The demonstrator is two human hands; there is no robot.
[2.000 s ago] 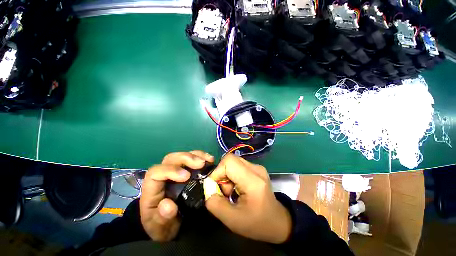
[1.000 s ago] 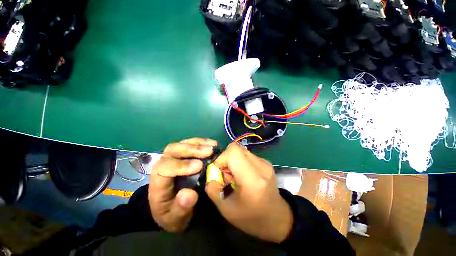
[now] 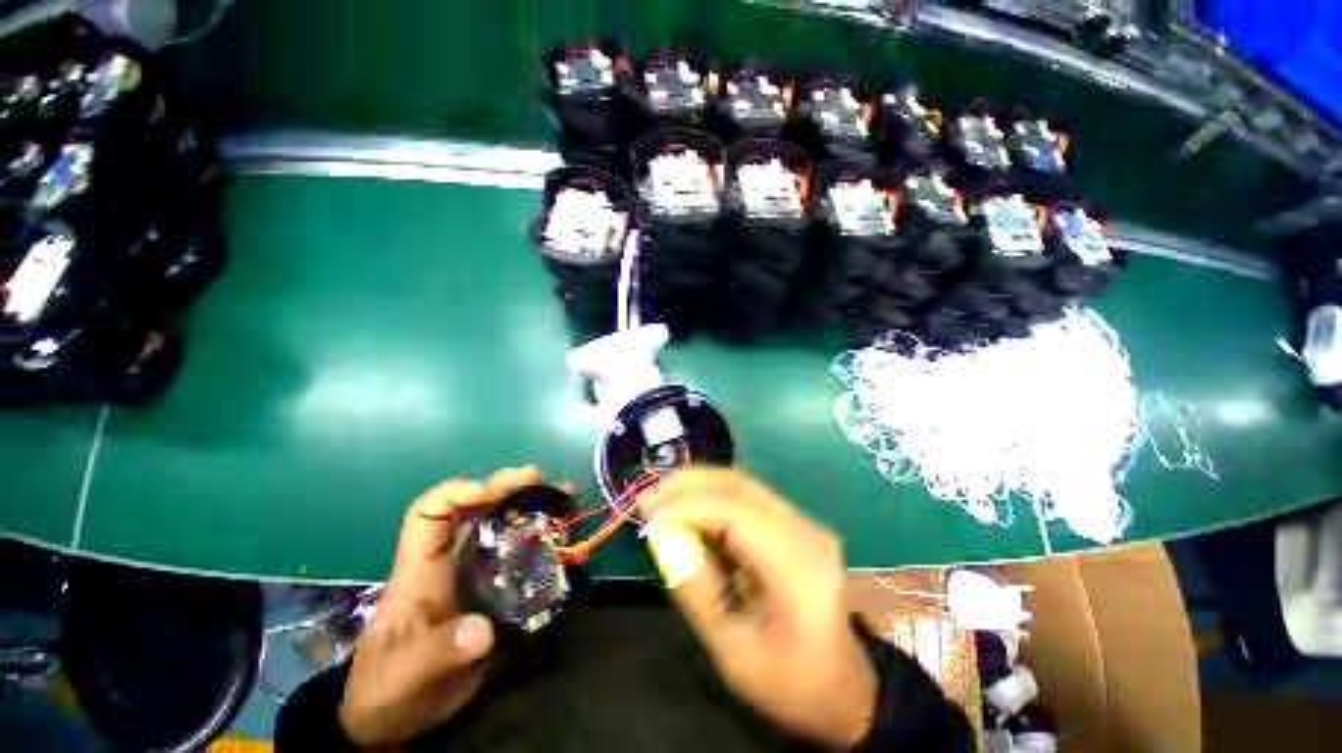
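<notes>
A black camera head module (image 3: 526, 566) with its inner board facing up is in my left hand (image 3: 420, 611), above the bench's near edge. Red and yellow wires (image 3: 596, 537) run from it to the black round cup of the white-armed housing (image 3: 662, 439), which lies on the green bench. My right hand (image 3: 758, 589) is blurred, over the cup's near edge, with a yellow-and-black hand tool (image 3: 677, 553) held in it. The tool's tip is hidden. The fingertips are near the wires; whether they pinch one I cannot tell.
Rows of black modules with silvery tops (image 3: 773, 184) stand behind the housing. More black modules (image 3: 89, 250) are at the left. A tangled white heap of thin loops (image 3: 1001, 419) lies right. A cardboard carton (image 3: 1096, 647) with white-and-black parts and a black stool (image 3: 162, 647) are below the bench edge.
The view has shifted, showing more of the bench's back. My right hand has moved away from the module toward the cup. The module has turned board-up, and wires now span from it to the cup.
</notes>
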